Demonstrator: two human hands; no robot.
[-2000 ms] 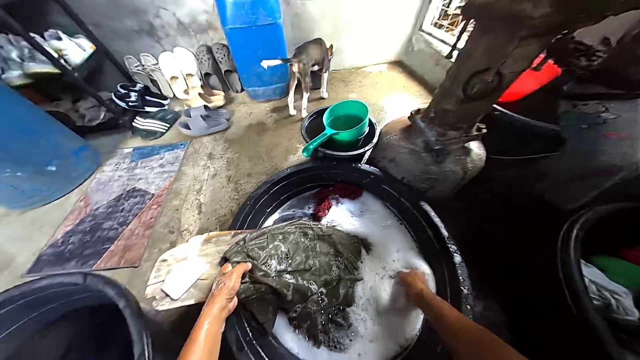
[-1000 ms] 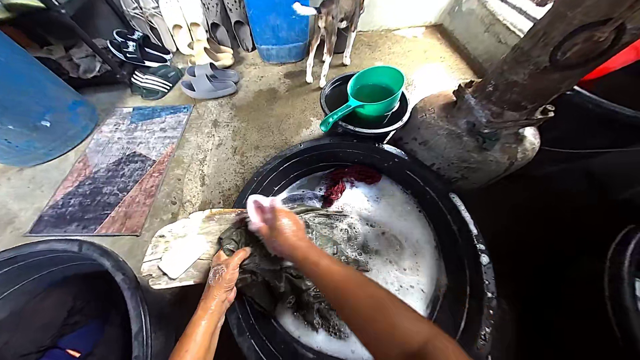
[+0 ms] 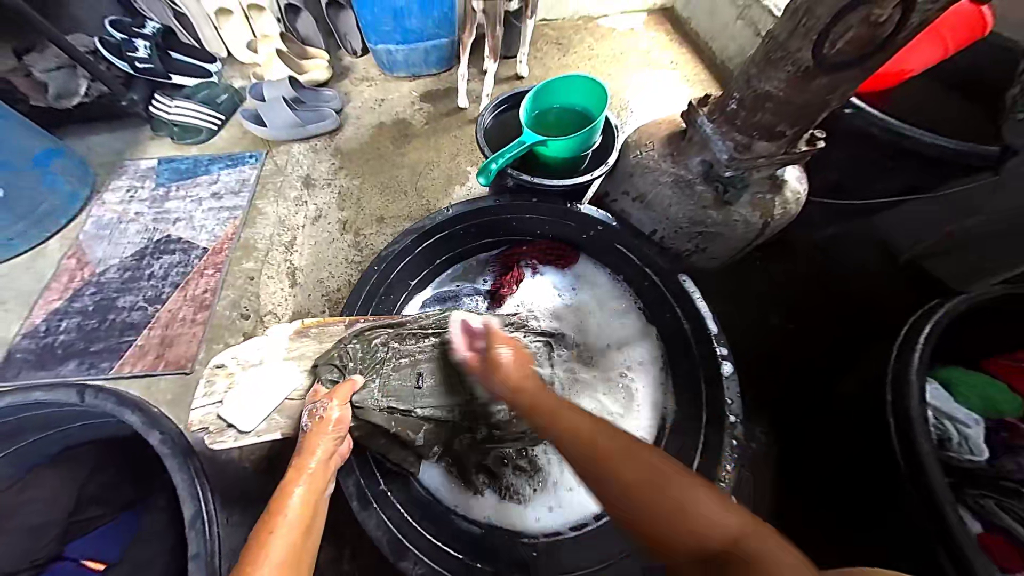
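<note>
A dark olive wet garment (image 3: 400, 376) lies spread over a worn wooden washboard (image 3: 280, 340) and hangs into a round black tub (image 3: 708, 384) of sudsy water. My left hand (image 3: 330, 412) grips the garment's left edge on the board. Above the cloth, my right hand (image 3: 496, 356), blurred, holds a small whitish-pink object, perhaps a soap bar or a brush; its kind is unclear. A flat white piece (image 3: 258, 396) rests on the board's left end. Dark red cloth (image 3: 524, 264) floats at the tub's far side.
A green dipper (image 3: 564, 120) sits on a small black bucket behind the tub. Black tubs holding clothes stand at lower left (image 3: 200, 488) and right (image 3: 900, 400). A rusty metal post (image 3: 720, 160) rises at right. Beyond are a patterned mat (image 3: 152, 264), footwear (image 3: 292, 112) and an animal's legs (image 3: 488, 56).
My right hand has gone from the suds at the right to the garment, with the whitish object in it. The garment, bunched one second ago, lies flatter. My left hand remains on its edge.
</note>
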